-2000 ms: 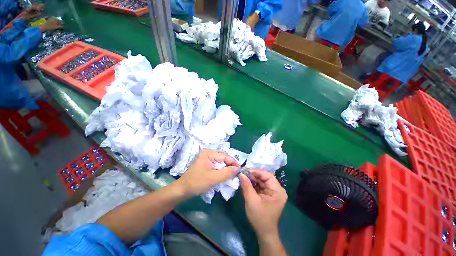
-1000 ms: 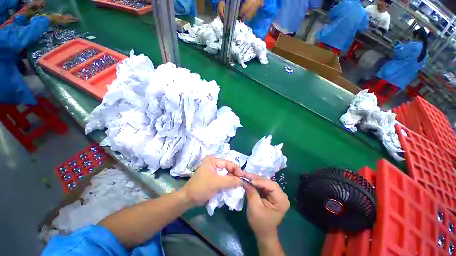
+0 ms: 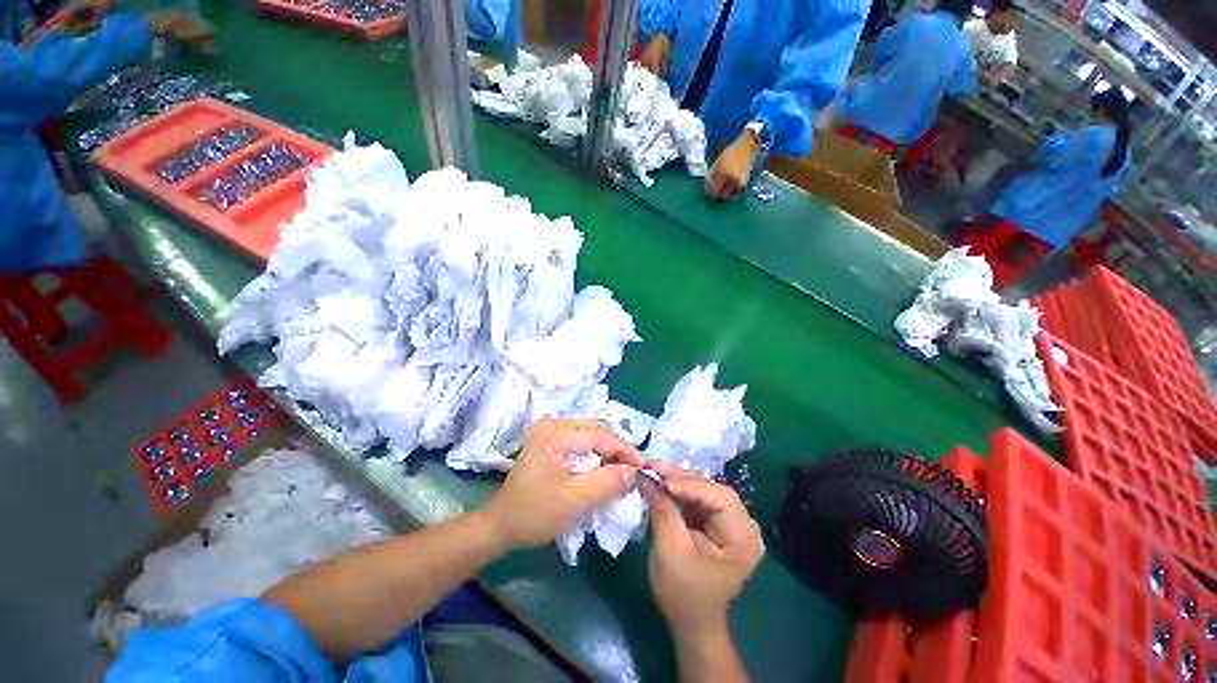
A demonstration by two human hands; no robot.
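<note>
My left hand [image 3: 558, 483] holds a crumpled white cloth [image 3: 617, 520] that hangs below its fingers. My right hand [image 3: 705, 534] meets it fingertip to fingertip. Between the fingertips is a small polished metal part [image 3: 651, 476], mostly hidden by the fingers. A large pile of white cloths [image 3: 441, 307] lies left of and beyond my hands. A small white bundle [image 3: 699, 420] sits just beyond my right hand, with loose tiny parts [image 3: 738, 476] beside it.
A black desk fan [image 3: 881, 534] stands right of my hands, against stacked red compartment trays [image 3: 1068, 560]. A red parts tray [image 3: 274, 238] lies behind the pile. Metal uprights [image 3: 441, 87] rise from the bench. A person in blue [image 3: 761, 67] reaches onto the far side. A floor tray [image 3: 200, 447] is low at left.
A person across the bench has come into fuller view, one hand now on the far green surface. My hands stay close together, slightly lower than two seconds ago, still on the part and cloth.
</note>
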